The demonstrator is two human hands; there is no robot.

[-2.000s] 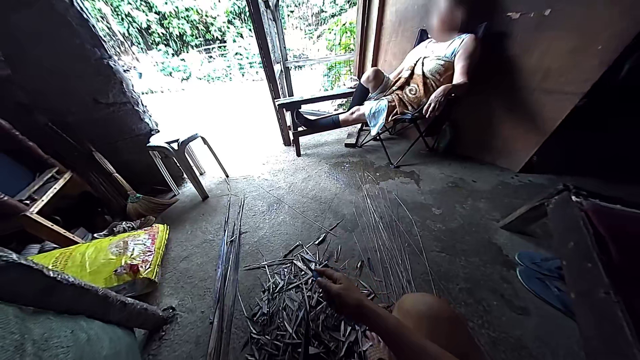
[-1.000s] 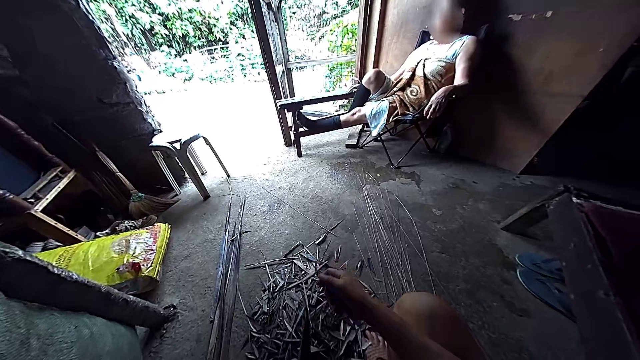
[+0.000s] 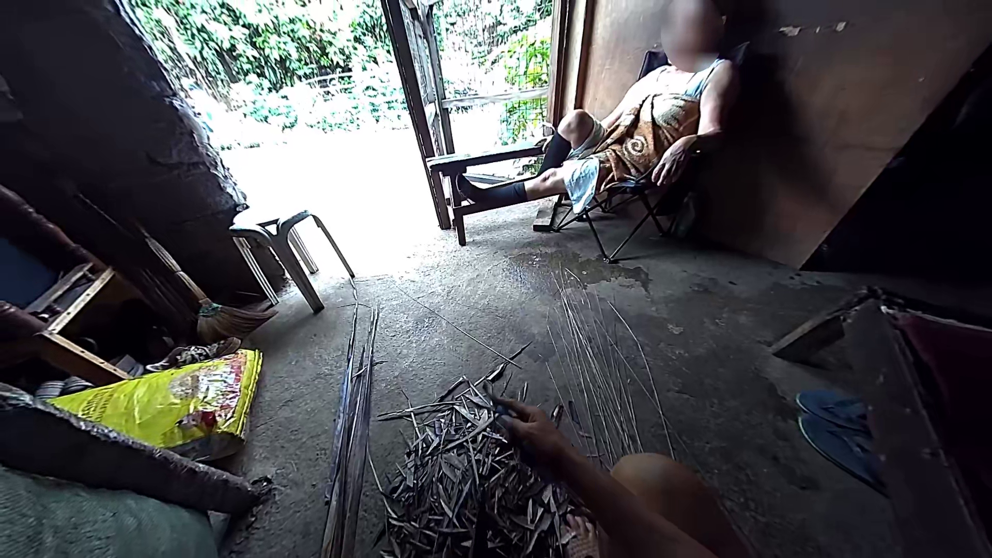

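My right hand (image 3: 535, 434) is closed around a small object, dark or bluish, perhaps a knife handle; what it is cannot be told for sure. It hovers over a heap of dry leaf strips (image 3: 465, 480) on the concrete floor. Left of the heap lies a bundle of long, dark palm fronds or stalks (image 3: 353, 426). To the right, thin pale sticks, likely palm midribs (image 3: 601, 364), are spread lengthwise on the floor. My left hand is not visible. My bare knee (image 3: 666, 488) and toes show at the bottom.
Another person (image 3: 651, 124) reclines in a folding chair, feet on a wooden bench (image 3: 488, 157) by the doorway. A stool (image 3: 283, 232), a soft broom (image 3: 225, 318) and a yellow sack (image 3: 170, 399) are at left. Blue flip-flops (image 3: 841, 442) lie by furniture at right.
My right hand has stayed over the leaf heap, with only small shifts. The reclining person keeps the same pose.
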